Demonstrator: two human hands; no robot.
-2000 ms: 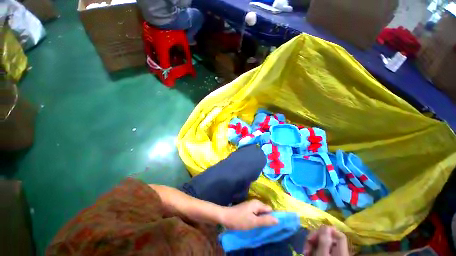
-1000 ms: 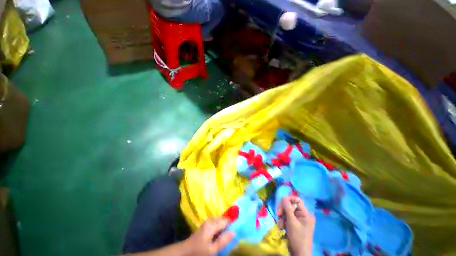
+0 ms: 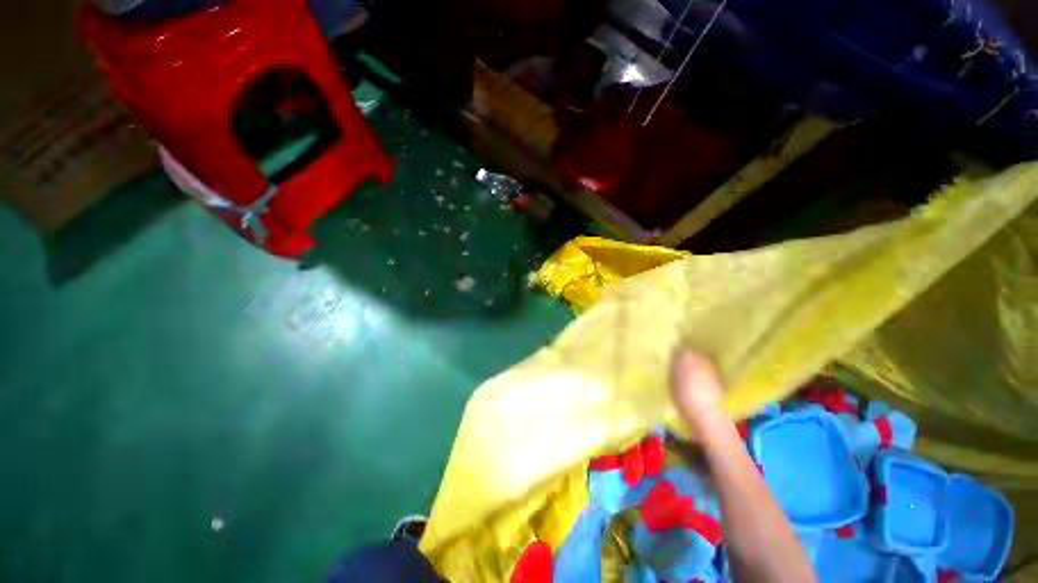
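The large yellow woven sack point(image 3: 569, 399) stands open in front of me, its near-left rim lifted and stretched into a flap. My right hand point(image 3: 697, 387) is blurred at this rim, with the yellow material in its grip; the fingers are mostly hidden. The forearm comes up from the bottom edge, over the pieces. Light-blue plush pieces point(image 3: 806, 467) with red bows point(image 3: 672, 509) lie heaped inside the sack, some with the tray face up. My left hand is not in view.
A red plastic stool point(image 3: 205, 103) stands at upper left beside a brown carton point(image 3: 68, 148). A blue-covered table point(image 3: 888, 57) is at upper right. Green floor point(image 3: 148, 399) with small scraps lies at left. My dark-clothed knee point(image 3: 387, 564) is at the bottom edge.
The view has moved closer to the floor and stool. My right hand has left the pieces and gone to the sack rim, which is now folded up. My left hand has gone out of view.
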